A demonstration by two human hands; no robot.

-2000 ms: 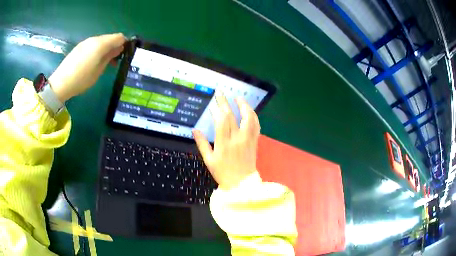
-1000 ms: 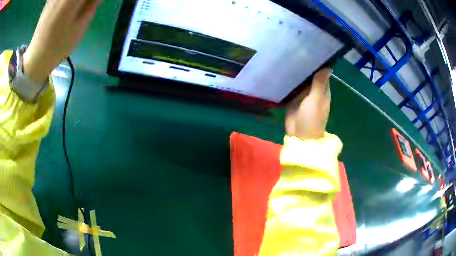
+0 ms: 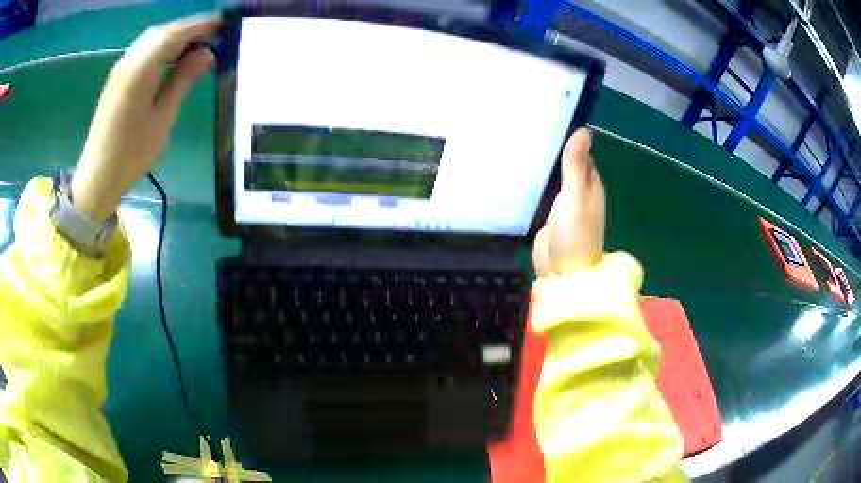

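The tablet computer (image 3: 378, 123) is held upright and slightly tilted, its lit white screen showing two dark green strips. The black detachable keyboard (image 3: 378, 321) lies below its lower edge, blurred, with a small white sticker at right. My left hand (image 3: 142, 104) grips the tablet's upper left edge; its fingertips are partly hidden. My right hand (image 3: 573, 209) holds the tablet's right edge with the thumb up along it. A thin black cord (image 3: 163, 274) runs down left of the keyboard from near my left hand.
The red foam pad (image 3: 682, 368) lies at right, partly under my right sleeve and the keyboard. Yellow tape (image 3: 215, 469) crosses the green bench (image 3: 661, 226) at the bottom left. More tablets on red pads (image 3: 789, 255) lie at far right. Blue racking (image 3: 746, 104) stands behind.
The keyboard, out of view one second ago, shows again below the tablet. The tablet now appears more level and further left. Both hands are at its sides; my left hand shows more fully.
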